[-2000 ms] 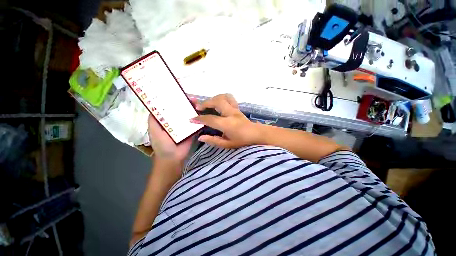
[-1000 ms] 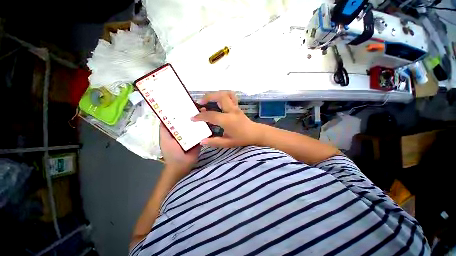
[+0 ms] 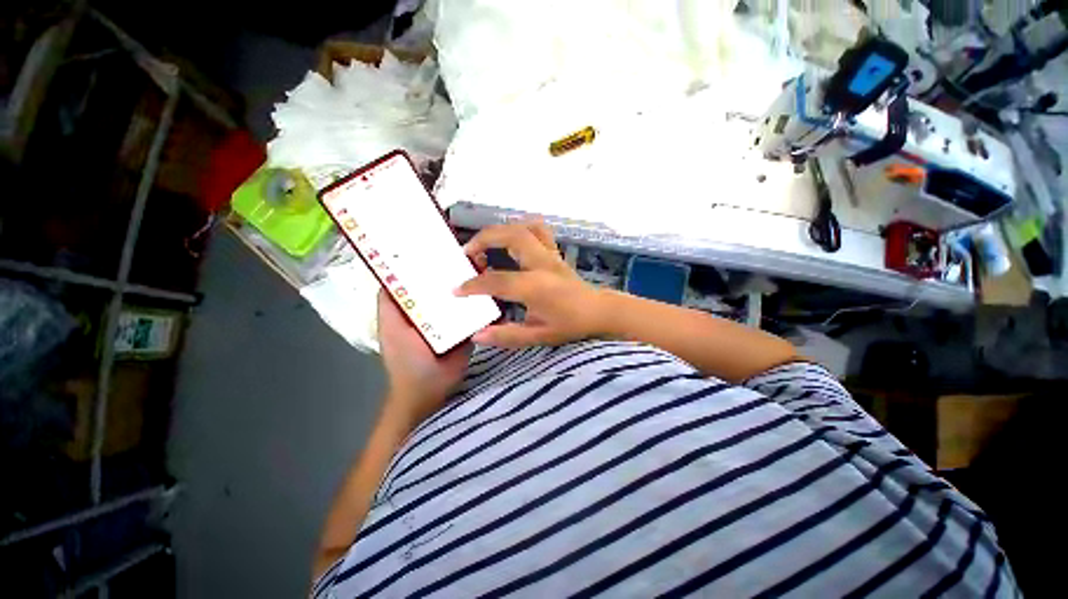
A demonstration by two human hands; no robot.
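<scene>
A smartphone (image 3: 410, 250) with a lit white screen, small red icons and a dark red edge is tilted in front of me, left of the middle. My left hand (image 3: 419, 357) holds it from below and behind; its fingers are mostly hidden by the phone. My right hand (image 3: 545, 289) is over the phone's lower right part, with fingers bent and apart. A fingertip is at the screen; I cannot tell if it touches. My right hand holds nothing.
A white sewing table (image 3: 703, 234) lies ahead, with a sewing machine (image 3: 937, 152), black-handled scissors (image 3: 825, 222), a red parts tray (image 3: 911, 248) and a yellow-black stick (image 3: 573, 142). White fabric pieces (image 3: 363, 117) and a lime green basket (image 3: 283, 213) are at the left.
The view has shifted, so the table things sit farther right in the picture. The phone stays in my left hand, and its icons show at different places. My right hand remains over the screen.
</scene>
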